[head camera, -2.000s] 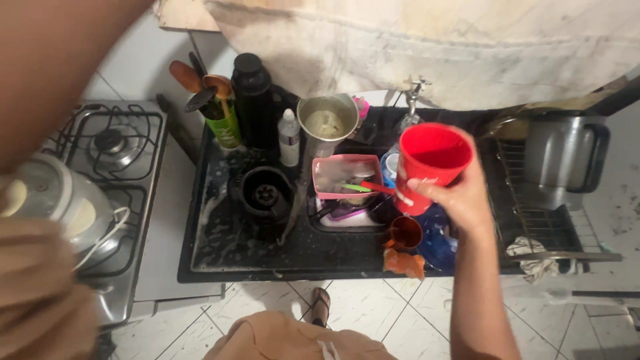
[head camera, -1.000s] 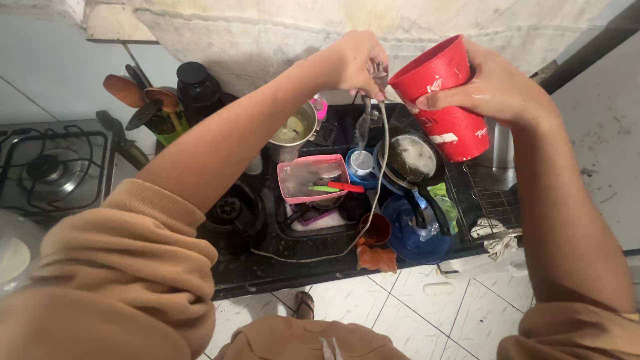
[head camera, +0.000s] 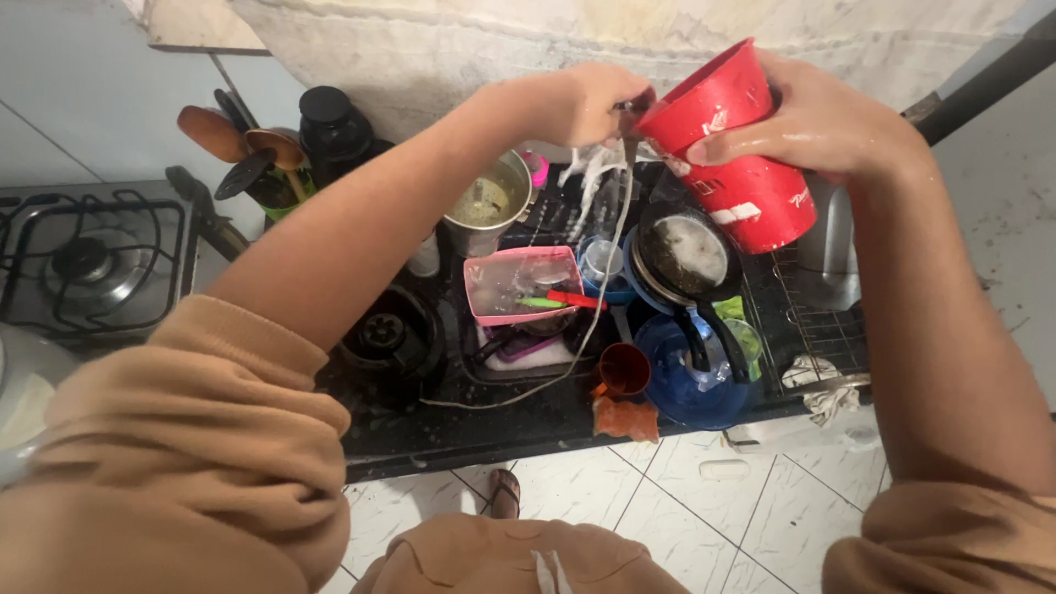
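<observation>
My right hand (head camera: 808, 124) grips a red plastic cup (head camera: 742, 190), tilted with its mouth toward the upper left. At the faucet (head camera: 631, 120), my left hand (head camera: 598, 103) has its fingers closed around the top, beside the cup's rim. White suds and water fall below that hand. Under it, a pink plastic container (head camera: 483, 289) of cloudy water holds green and red-handled utensils. To its right, a frying pan (head camera: 689, 252) with suds in it rests on stacked dishes, near a blue plate (head camera: 660, 363). A thin pale cord hangs from the faucet area across the sink.
A gas stove (head camera: 95, 264) is at the left, near a holder of wooden spoons (head camera: 210, 134) and a black bottle (head camera: 330, 124). A metal pot (head camera: 487, 202) stands behind the pink container. An orange cup (head camera: 624, 369) and an orange cloth (head camera: 625, 419) lie near the counter's front edge; a wire rack (head camera: 813, 305) is at right.
My left hand has come to the faucet since the oldest frame. The red cup, upright over the sink before, is now raised and tilted. White suds now fall beneath the faucet.
</observation>
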